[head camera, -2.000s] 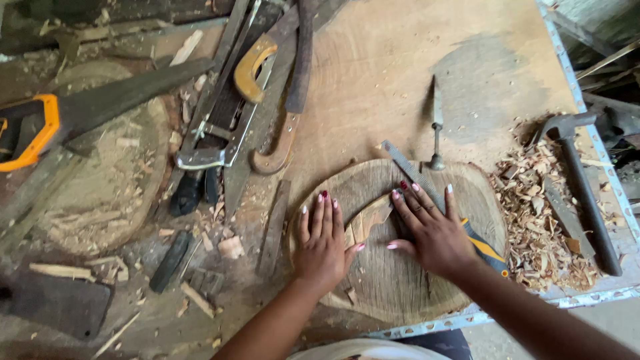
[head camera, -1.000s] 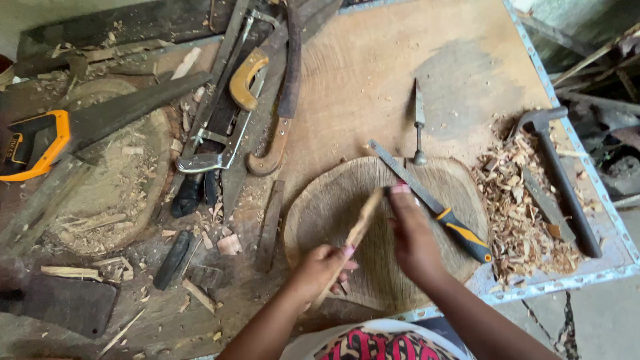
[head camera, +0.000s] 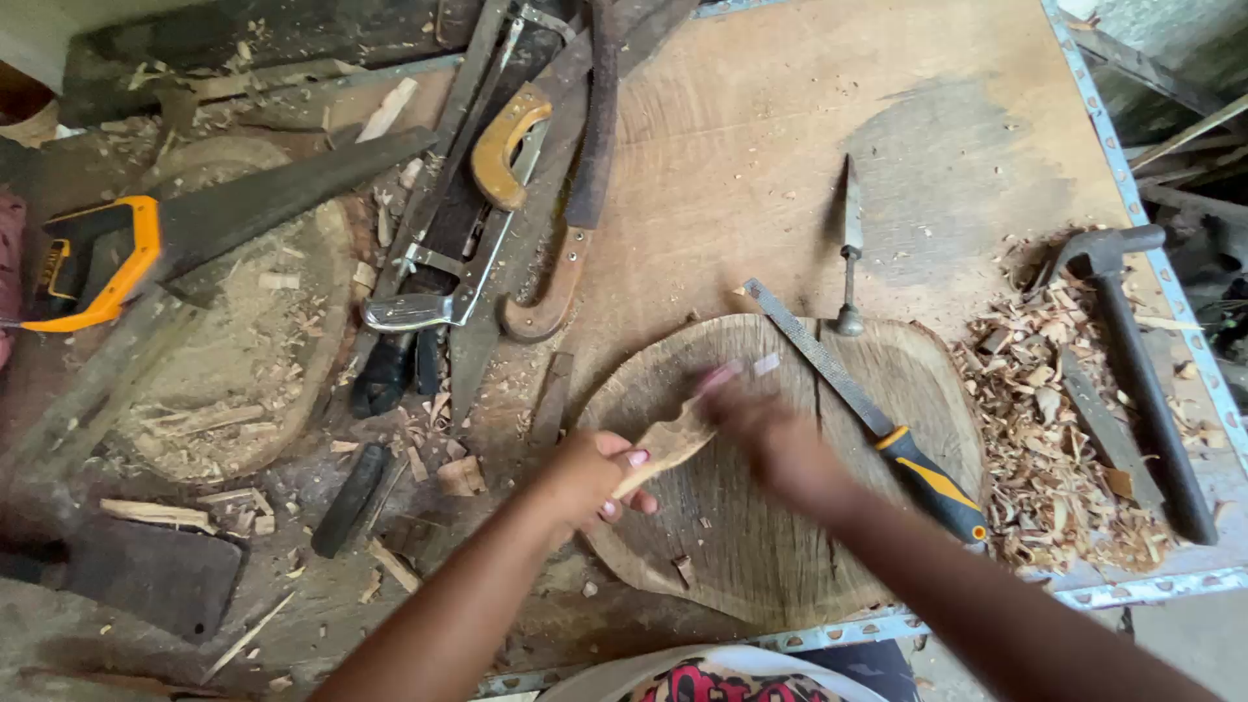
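Observation:
My left hand (head camera: 592, 476) grips the lower end of a carved piece of wood (head camera: 671, 441) with a wavy edge, held above a round wooden slab (head camera: 770, 546). At the wood's upper end is my right hand (head camera: 756, 414), blurred; whether its fingers hold the wood cannot be told. A small pale piece (head camera: 766, 364) shows by its fingertips. Right of that hand, a rasp (head camera: 829, 370) with a black and yellow handle lies slantwise across the slab. A narrow pointed tool (head camera: 850, 244) with a metal shank rests with its rounded end at the slab's far edge.
At the right are a claw hammer (head camera: 1136, 370) and a heap of wood shavings (head camera: 1033, 429). To the left lie a handsaw (head camera: 263, 210), a hacksaw (head camera: 458, 263), a curved wooden handle (head camera: 551, 292), a second wooden slab (head camera: 244, 390) and a broad dark blade (head camera: 156, 570).
Both hands were low over the slab two seconds ago; the left then raised the carved wood. Since one second ago, the wood has tilted further to the right.

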